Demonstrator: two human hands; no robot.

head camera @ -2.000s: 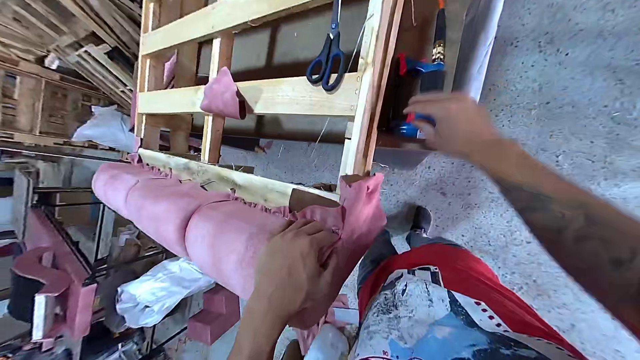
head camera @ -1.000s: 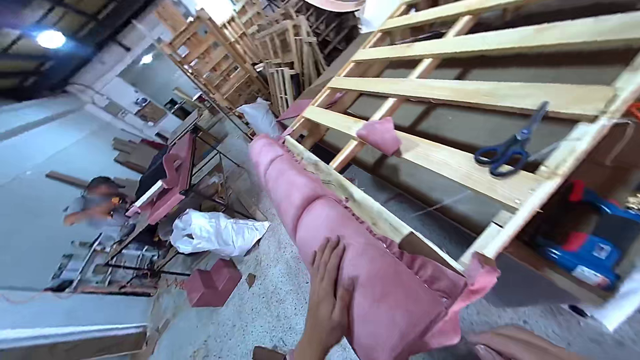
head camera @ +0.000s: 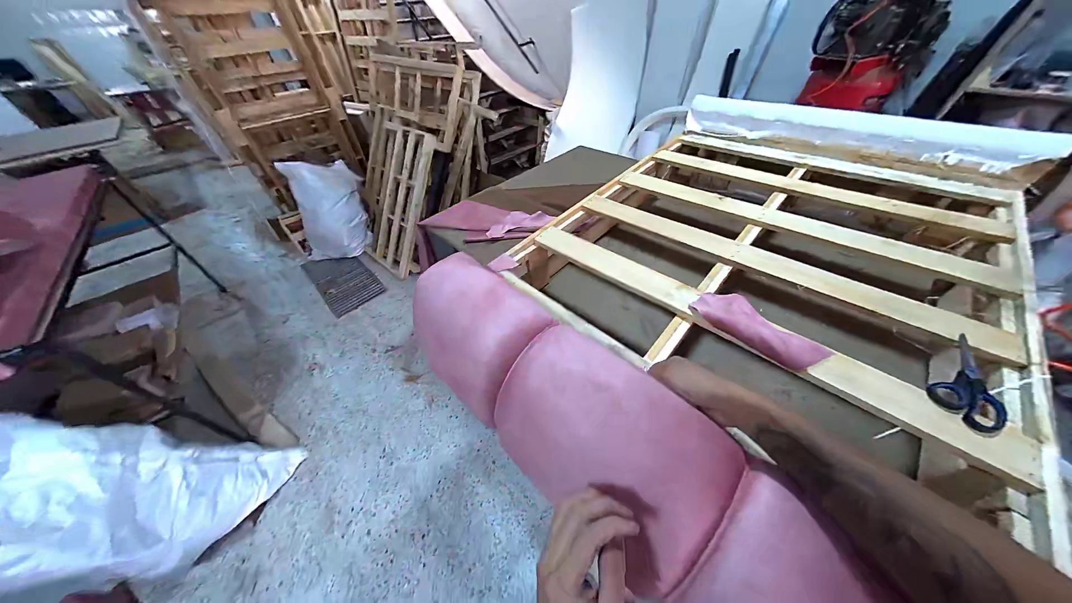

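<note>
A pink padded fabric roll with stitched channels lies along the near edge of a slatted wooden frame. My left hand is at its outer side low in view, fingers curled against the pink cover; whether it pinches cloth does not show. Across the roll reaches my right arm, and my right hand rests at the inner top edge beside the frame, its fingers mostly hidden. A pink fabric scrap drapes over a slat. Dark-handled scissors lie on the slats at the right.
White sheeting lies at lower left below a black metal stand. Wooden frames lean at the back by a white sack. A white roll edges the frame's far end, with a red machine behind.
My right hand, near the blue-and-red tool two seconds ago, is now at the roll's inner edge. My left hand has moved from the roll's top to its outer side. The view has swung considerably.
</note>
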